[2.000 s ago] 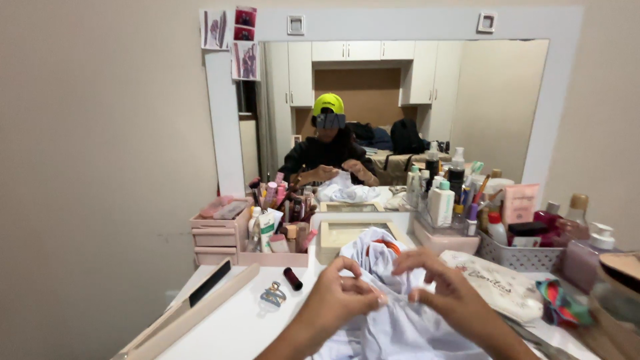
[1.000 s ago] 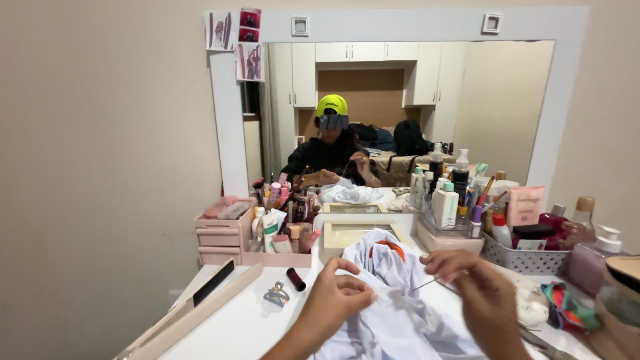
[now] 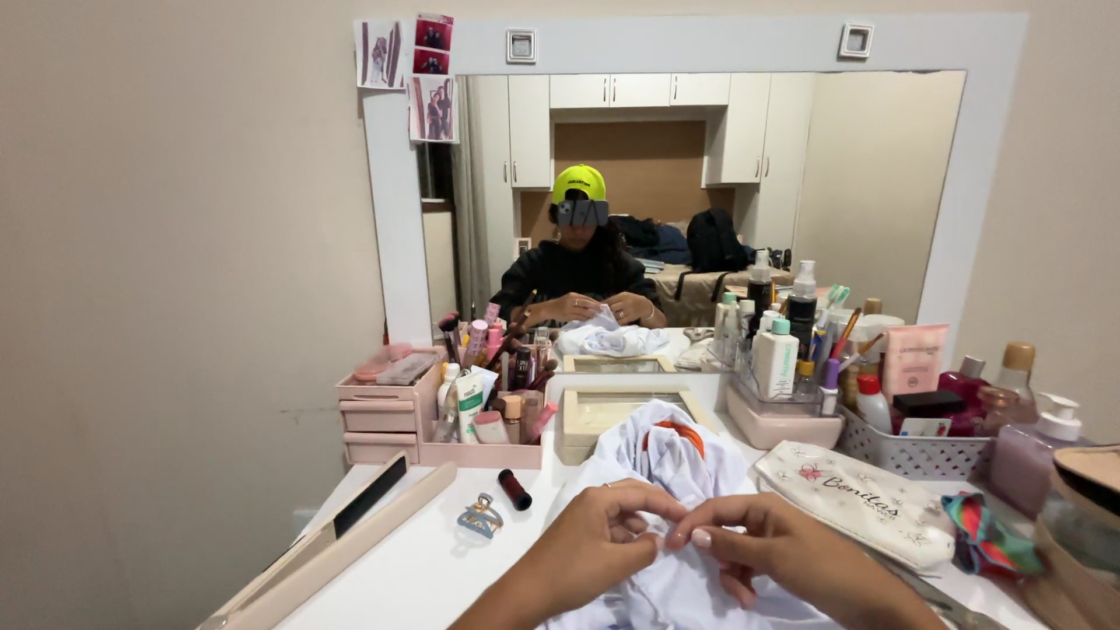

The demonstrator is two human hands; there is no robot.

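Observation:
White fabric (image 3: 678, 577) lies bunched on the white dressing table, with an orange part (image 3: 678, 437) showing inside its raised far fold. Over its middle, my left hand (image 3: 595, 542) pinches a bit of the cloth between thumb and fingers. My right hand (image 3: 770, 547) meets it from the right, its thumb and index fingertips close together by the left fingertips. Whether something thin is between the right fingertips cannot be seen. The mirror (image 3: 875, 175) reflects both hands at a raised peak of the cloth.
Left of the fabric lie a hair claw clip (image 3: 481, 516), a dark red tube (image 3: 514, 490) and a hair straightener (image 3: 350, 542). A white pouch (image 3: 857, 503) and a colourful scrunchie (image 3: 989, 534) lie right. Behind stand a pink organizer (image 3: 385, 420), a cream box (image 3: 582, 429) and a basket (image 3: 919, 457) of bottles.
My right hand, which was apart at the right with a thin dark line by its fingers, has come left to my left hand's fingertips. That line no longer shows.

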